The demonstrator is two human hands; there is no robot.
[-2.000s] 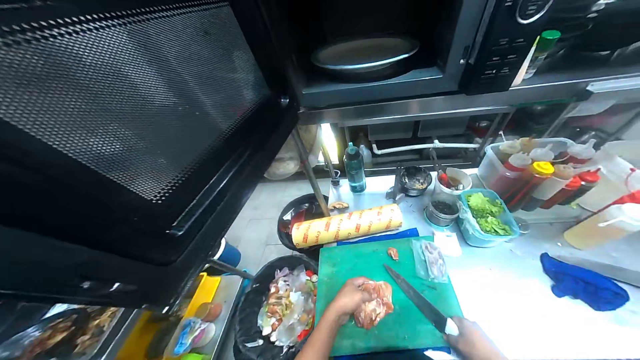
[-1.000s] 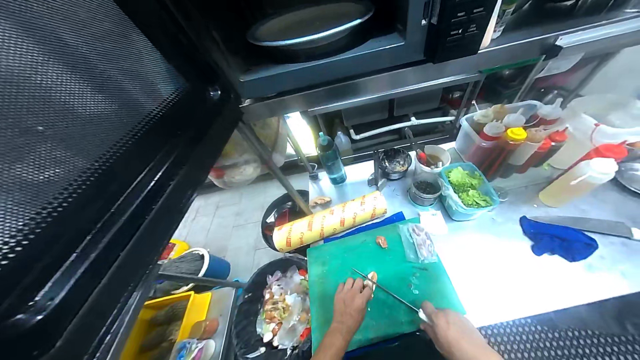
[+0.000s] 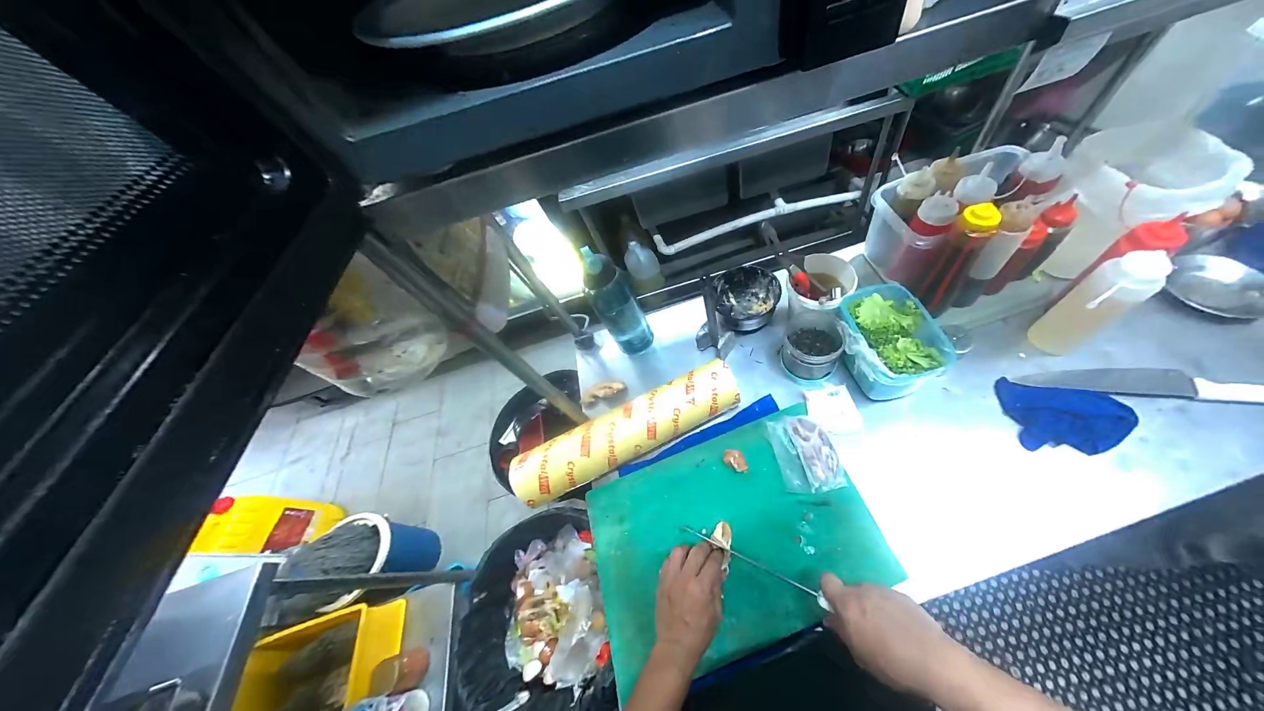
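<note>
My left hand (image 3: 690, 595) rests on the green cutting board (image 3: 642, 553), its fingertips on a small pale piece of meat (image 3: 722, 538). My right hand (image 3: 874, 627) grips a knife (image 3: 765, 571) by its handle, the blade edge-on and its tip part lying across or against that piece near my left fingers. A smaller brown piece of meat (image 3: 735, 460) sits farther back on the board. Beside it, at the board's back right, lies a clear plastic bag (image 3: 810, 452) with pale contents.
A roll of cling film (image 3: 624, 432) lies behind the board. A waste bin (image 3: 484, 602) stands left. Lettuce in a blue tub (image 3: 894, 341), squeeze bottles (image 3: 963, 242), a blue cloth (image 3: 1065, 415) and another knife (image 3: 1111, 382) are to the right. An open oven door (image 3: 178, 395) hangs at left.
Two seconds ago my left hand held a larger piece of raw meat on the board; a small piece is under its fingers now. The knife has shifted beside those fingers. The view has moved closer.
</note>
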